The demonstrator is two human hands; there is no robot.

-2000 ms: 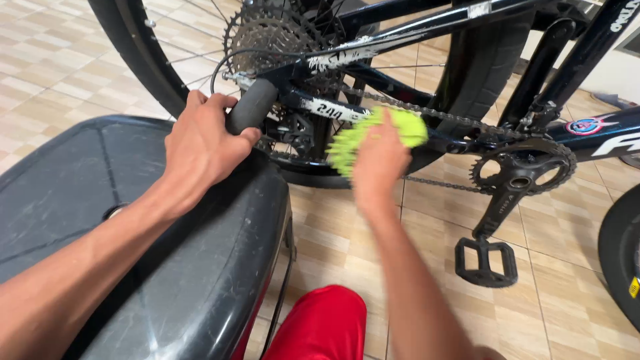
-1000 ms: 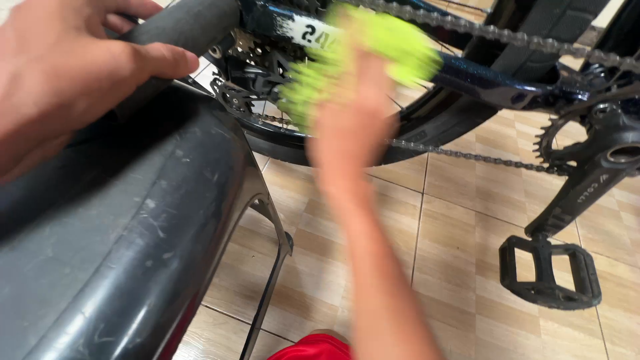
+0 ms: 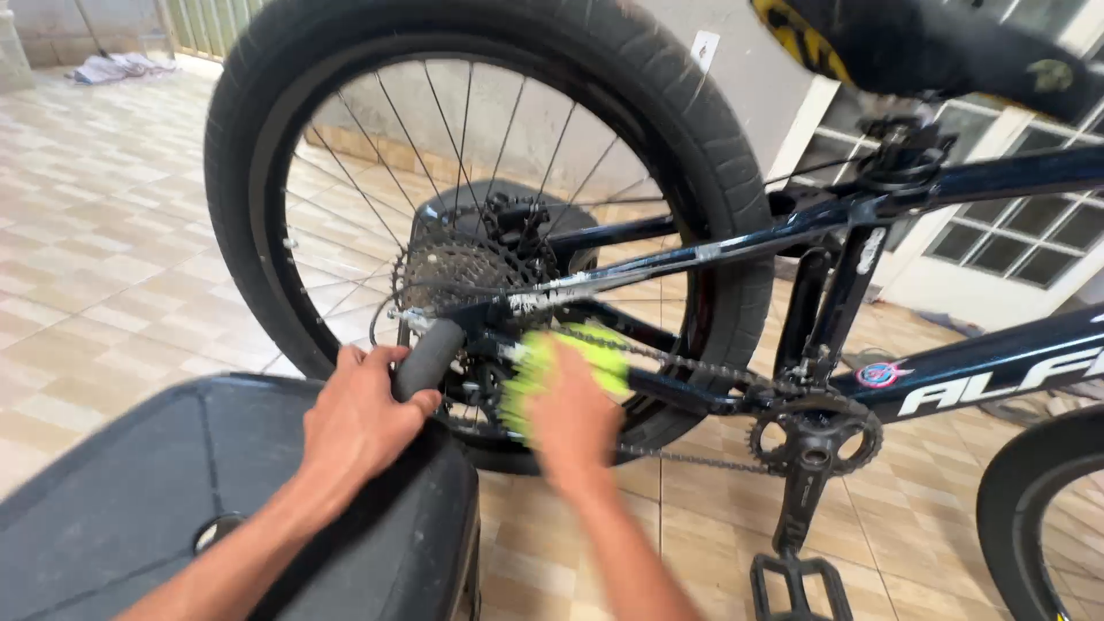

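My left hand (image 3: 366, 414) is closed around a dark grey cylindrical peg (image 3: 429, 360) that sticks out by the rear axle, above the edge of a black plastic stool. A fuzzy lime-green cleaning mitt or cloth (image 3: 604, 354) is pressed by my right hand (image 3: 569, 405) to the chainstay (image 3: 660, 385) of a dark blue bicycle; motion blurs both, and the fingers are partly hidden. Left of the mitt and above it are the cassette (image 3: 466, 267) and the rear wheel (image 3: 237, 181). The chain (image 3: 699, 366) runs from behind the mitt to the chainring (image 3: 815, 431).
The black stool (image 3: 103, 457) stands at lower left, close against the rear wheel. A pedal (image 3: 798, 582) hangs low at the right on its crank arm, with the front tire (image 3: 1000, 509) beyond. The saddle (image 3: 914, 43) is at upper right. Another stool (image 3: 431, 216) stands behind the wheel.
The view has pulled back and up from the close one a second ago. The green mitt stays around the chainstay in my right hand, and my left hand stays at the peg.
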